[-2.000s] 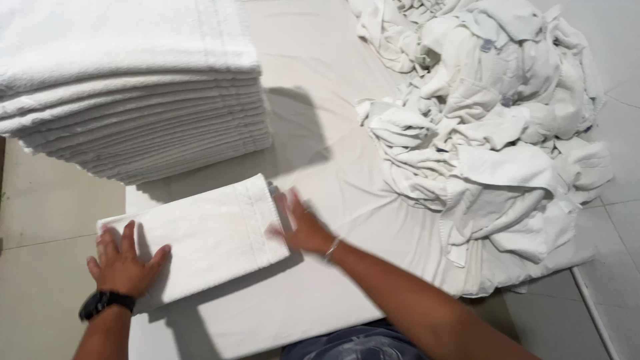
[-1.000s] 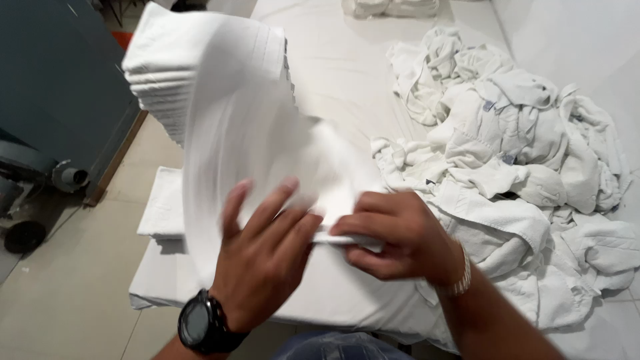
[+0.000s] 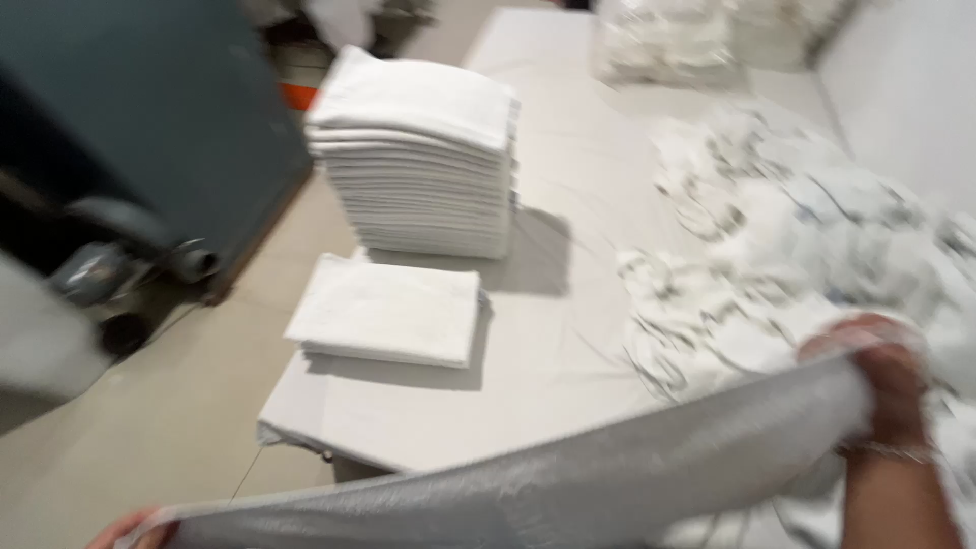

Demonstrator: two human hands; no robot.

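Observation:
A white towel [image 3: 526, 476] is stretched between my hands across the bottom of the head view, its near part blurred and partly cut off. My left hand [image 3: 141, 528] grips one end at the lower left, mostly out of frame. At the right, my right hand [image 3: 877, 354], with a bracelet at the wrist, holds the other end close to a heap of crumpled white towels [image 3: 854, 221]. Beyond the stretched towel lies a low pile of folded white towels [image 3: 396, 309]. A tall stack of folded white towels [image 3: 419, 183] stands just behind it.
A table with a white cloth [image 3: 564, 396] bears the towels, its near left corner [image 3: 267, 435] showing. Clear plastic-wrapped bundles [image 3: 663, 46] sit at its far end. To the left are a dark cabinet-like panel [image 3: 152, 84], blurred machine parts [image 3: 99, 271] and tiled floor [image 3: 183, 404].
My hands, close together on a towel one second ago, are now far apart with a towel spread between them. Two seconds ago they were at the folded pile. The view has shifted.

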